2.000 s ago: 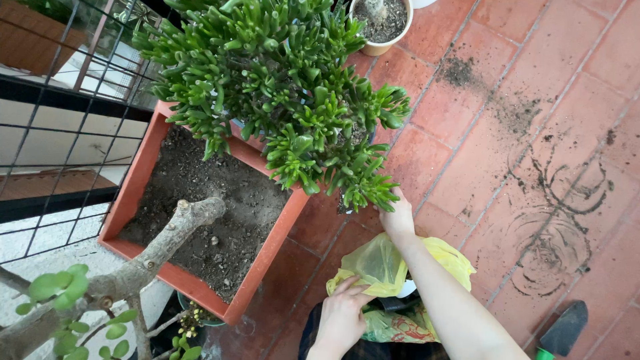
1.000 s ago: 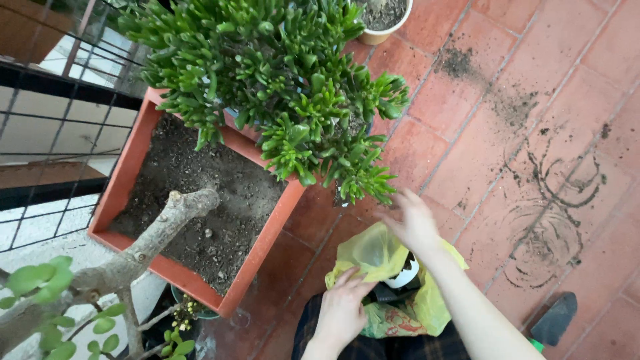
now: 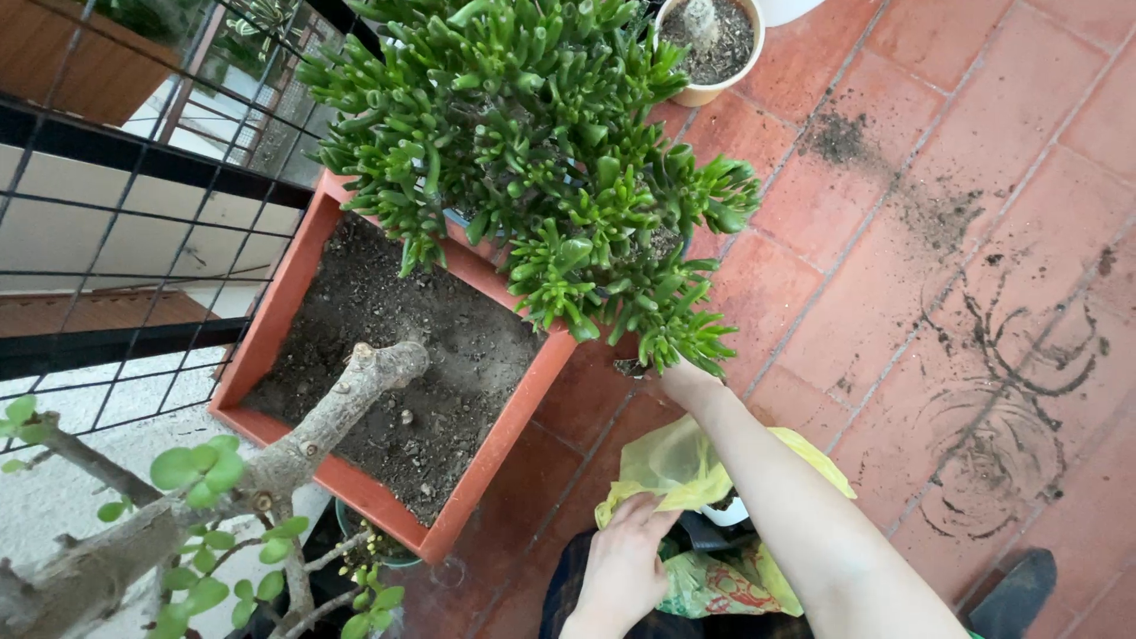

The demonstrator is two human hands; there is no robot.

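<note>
My left hand (image 3: 621, 561) grips the rim of a yellow plastic bag (image 3: 667, 466) at the bottom centre. My right hand (image 3: 690, 383) reaches over the bag, its fingers hidden under the lower leaves of a bushy green succulent (image 3: 568, 177); whether it holds anything cannot be seen. Just left of those fingers shows a small dark, soil-like patch (image 3: 630, 366). Inside the bag's opening are a white object (image 3: 729, 512) and something dark, with a green and red printed wrapping (image 3: 719, 586) below.
A square terracotta-coloured planter (image 3: 497, 435) holds soil and a thick trunk (image 3: 324, 417). Black wire mesh (image 3: 133, 209) stands left. A potted cactus (image 3: 701, 27) is at the top. Soil marks (image 3: 994, 444) streak the tiles; a dark trowel blade (image 3: 1013, 596) lies lower right.
My right hand has gone from beside the succulent, where its fingers showed, to under the lower leaves. My left hand stays at the yellow bag.
</note>
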